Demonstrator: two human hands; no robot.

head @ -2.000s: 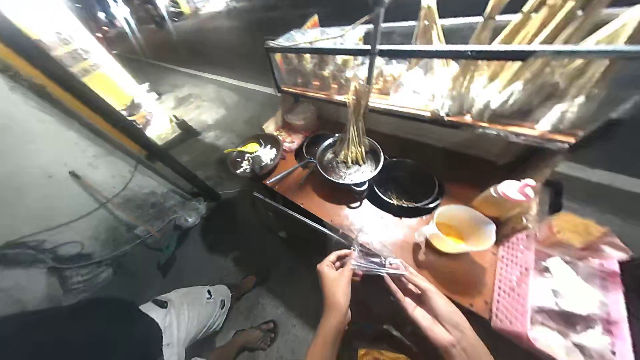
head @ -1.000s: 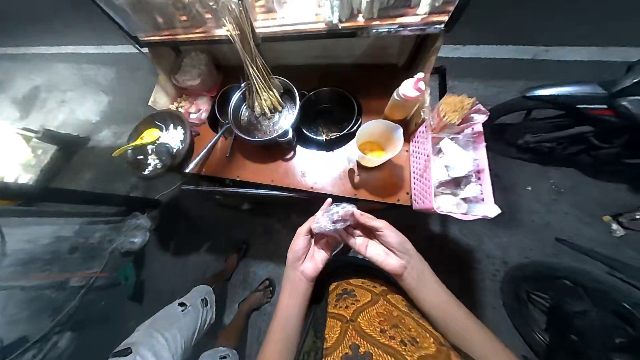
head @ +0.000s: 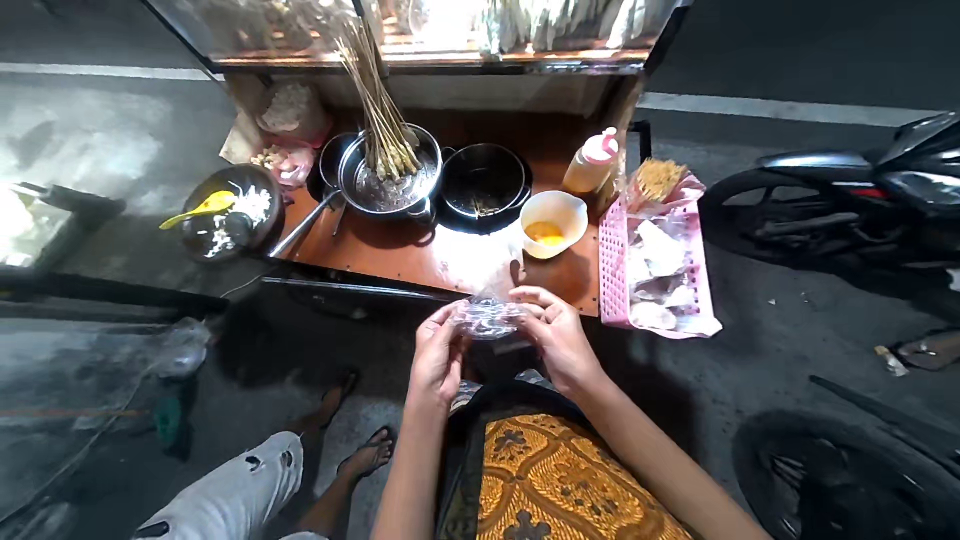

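Between my hands, just in front of the wooden counter's near edge, a crumpled clear plastic bag (head: 487,318) is stretched. My left hand (head: 439,352) pinches its left side and my right hand (head: 555,337) its right side. What the bag holds, if anything, cannot be told. Beyond it on the counter (head: 360,251) are a metal pot (head: 360,187) with a bundle of skewers (head: 386,135) standing in it, a black pan (head: 484,180), and a white plastic jug (head: 574,217) with yellow-orange liquid inside.
A squeeze bottle (head: 591,161) stands behind the jug. A pink plastic basket (head: 613,277) with bags is at the right. On the left are a stone mortar (head: 196,244) and a yellow spoon (head: 199,210). A seated person's leg (head: 240,480) is at lower left; motorcycles (head: 817,199) stand at right.
The plastic is bunched between my fingertips one second ago and is now spread wider, with my hands farther apart. The view has shifted since the oldest frame.
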